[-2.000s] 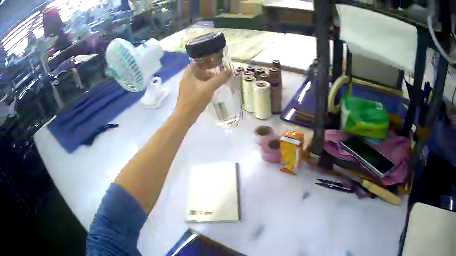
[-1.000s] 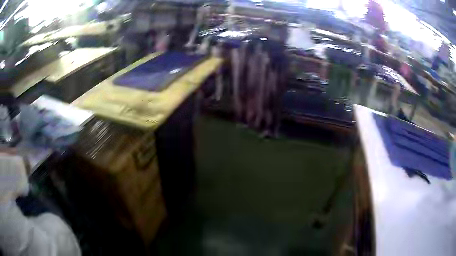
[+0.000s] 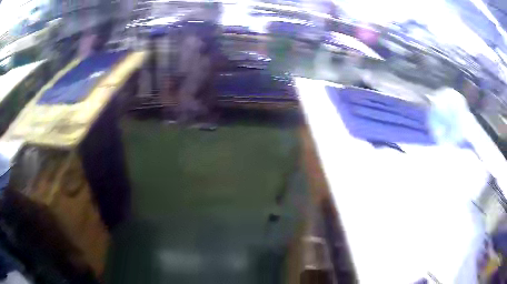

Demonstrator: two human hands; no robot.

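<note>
Neither of my hands is in view. The white table lies at the right, overexposed and blurred. Flat navy-blue fabric pieces lie at its far end. A small dark item lies at the fabric's near edge. A pale, blurred shape, possibly the desk fan, stands to the right of the fabric. The notebook, thread cones and jar cannot be made out.
A green floor runs between the white table and a yellow-topped wooden table at the left. Blue fabric lies on that table. Blurred hanging strips and machines are behind.
The view has swung away from the table, then partly back right. My hand holding the jar, seen two seconds ago, is out of view. The white table shows larger than one second ago.
</note>
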